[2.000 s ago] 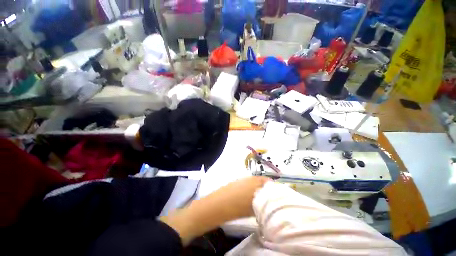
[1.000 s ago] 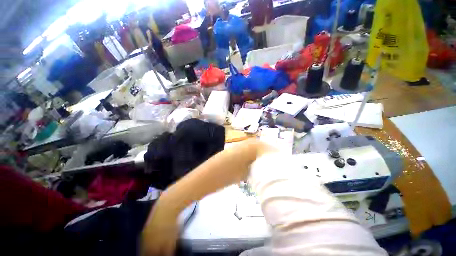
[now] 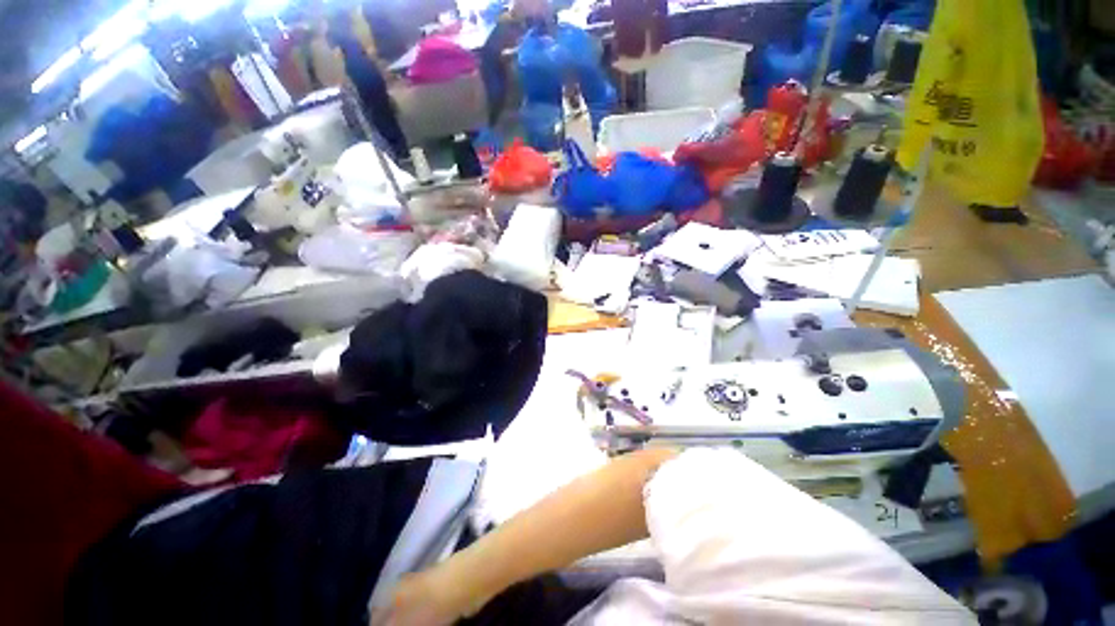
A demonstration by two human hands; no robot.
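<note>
My right hand (image 3: pixel 422 597) is at the lower edge, blurred and partly cut off. It lies at the pale edge of a black-and-white garment (image 3: pixel 281 538); its fingers do not show clearly, so a grip cannot be made out. My bare forearm comes from a pale sleeve and crosses in front of the machine. My left hand is not visible. A black garment pile (image 3: pixel 446 355) lies on the white table (image 3: pixel 550 440). The white sewing machine head (image 3: pixel 758 404) stands right of it, with a pink cloth strip (image 3: pixel 611 397) tied at its left end.
White papers and small boxes (image 3: pixel 709 248) lie behind the machine. Black thread cones (image 3: pixel 778 187) stand at the back right near a yellow bag (image 3: pixel 978 104). Orange-brown tape (image 3: pixel 1009 459) covers the table right of the machine. Red cloth (image 3: pixel 251 434) lies low at left.
My right forearm has swung down from across the table, uncovering the machine's left end. My right hand is now beside the garment's pale band, which shows again. The view has shifted slightly.
</note>
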